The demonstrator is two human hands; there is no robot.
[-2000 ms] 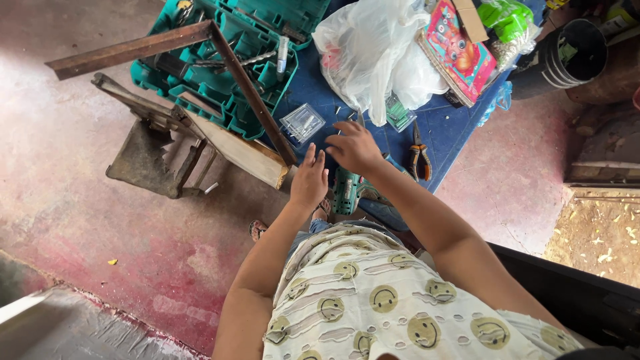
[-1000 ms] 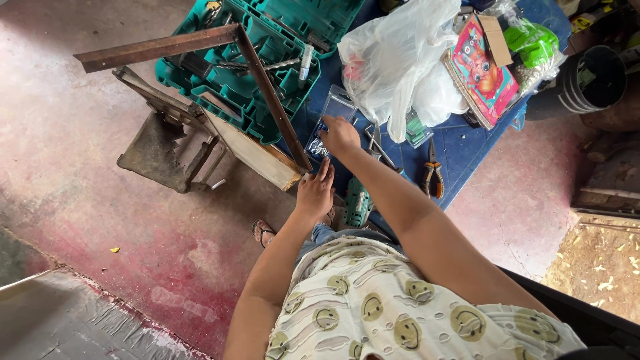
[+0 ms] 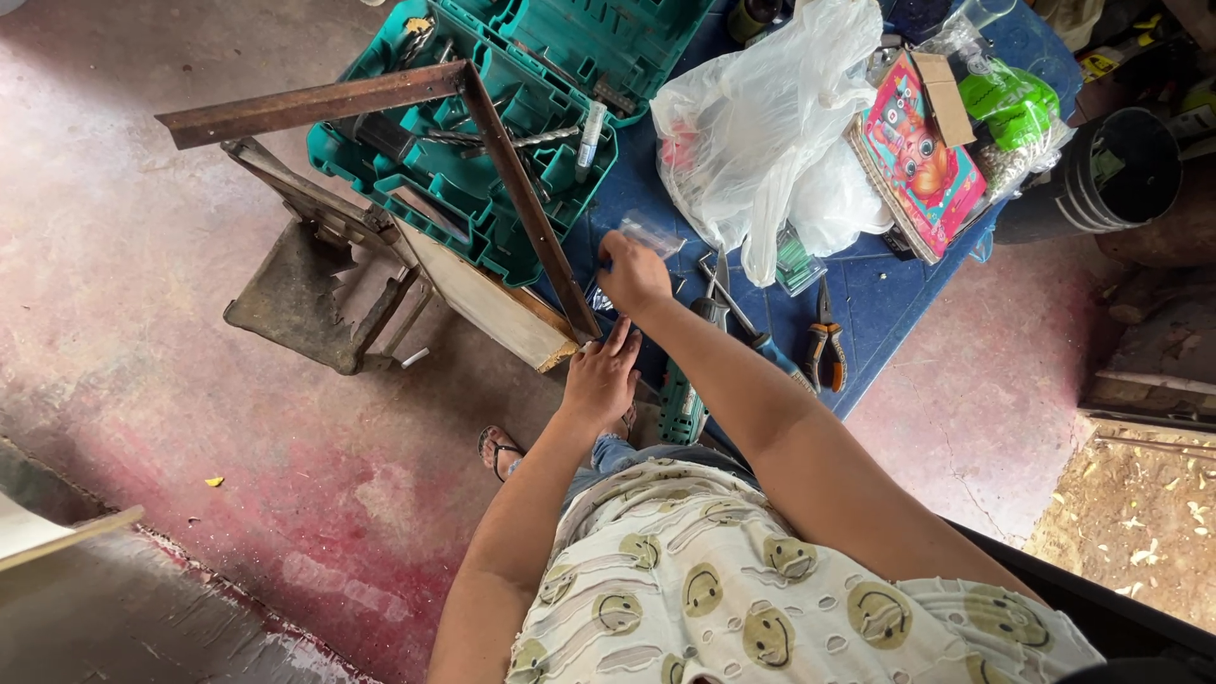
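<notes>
My right hand [image 3: 635, 275] is at the blue table [image 3: 879, 309], its fingers bent over a small pile of screws or nails [image 3: 599, 298] beside a clear plastic box [image 3: 654, 235]. Whether it pinches one is hidden. Just nearer to me, my left hand [image 3: 602, 382] has its fingers spread near the table edge, beside the lower end of the rusty angle iron [image 3: 522, 180]; nothing shows in it. Right of my hands lie a green power tool [image 3: 682, 404], a screwdriver with a blue handle [image 3: 781, 361] and pliers with orange and black handles [image 3: 825, 351].
An open green tool case [image 3: 446, 185] with drill bits and a marker [image 3: 590, 141] lies behind the angle iron. A wooden board [image 3: 484, 304] and a worn chair [image 3: 304, 294] stand left. Plastic bags [image 3: 760, 123], a colourful book [image 3: 917, 157] and a black bucket [image 3: 1130, 171] are right.
The clear box, lying close to my hands two seconds ago, now sits farther back, with the small pile in front of it. My right hand has moved over the pile. The view has shifted somewhat.
</notes>
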